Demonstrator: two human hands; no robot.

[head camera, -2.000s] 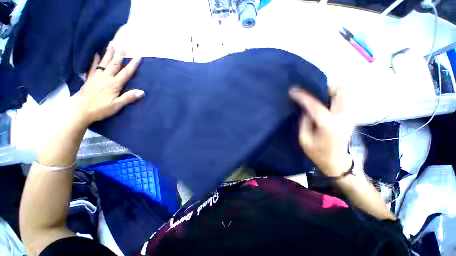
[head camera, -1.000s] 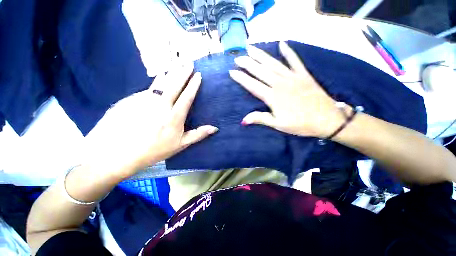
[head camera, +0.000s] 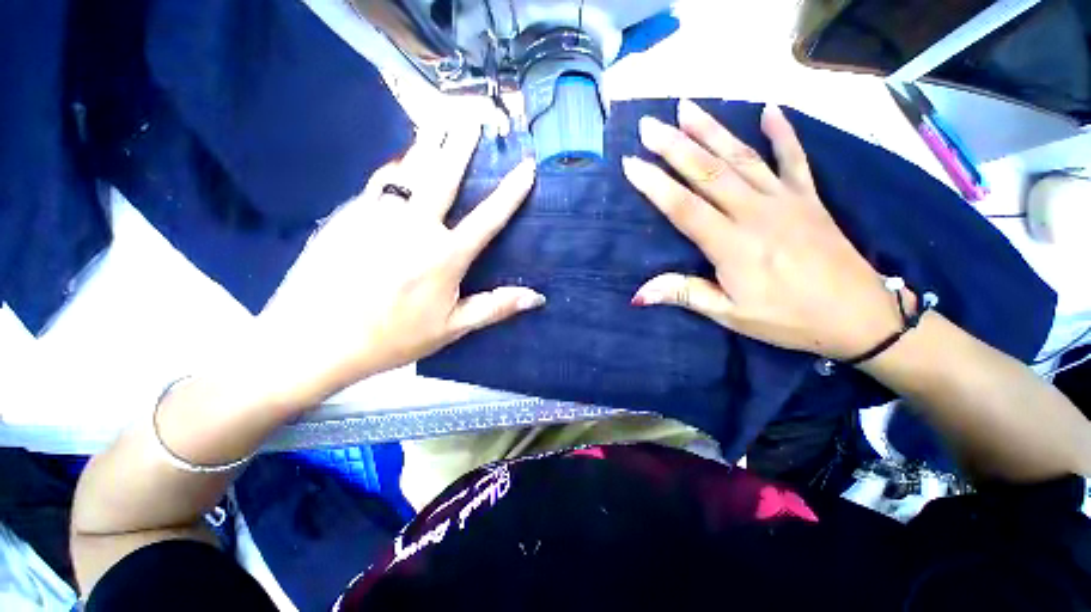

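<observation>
A navy garment panel [head camera: 574, 251] lies flat on the white table under the sewing machine head [head camera: 473, 48]. The blue-grey cylinder [head camera: 568, 120] stands over the panel's far edge, with small metal parts just left of it. My left hand [head camera: 419, 257] lies spread, palm down, on the panel's left part, its fingertips close to the metal parts; it looks overexposed. My right hand [head camera: 766, 239] lies flat on the panel right of the cylinder, fingers apart. Neither hand grips anything. The needle point cannot be made out.
Navy panels [head camera: 239, 132] lie at the left of the table. A ruler tape [head camera: 479, 414] runs along the front edge. Marking pens [head camera: 949, 150] lie at the right, near a dark object [head camera: 861, 36]. A blue tab [head camera: 646, 34] is behind the head. A blue crate [head camera: 347, 470] is below.
The panel was turned and brought under the machine head. Over the last second both hands and the panel shifted slightly right. My right hand went from the panel's right edge to lying flat on it.
</observation>
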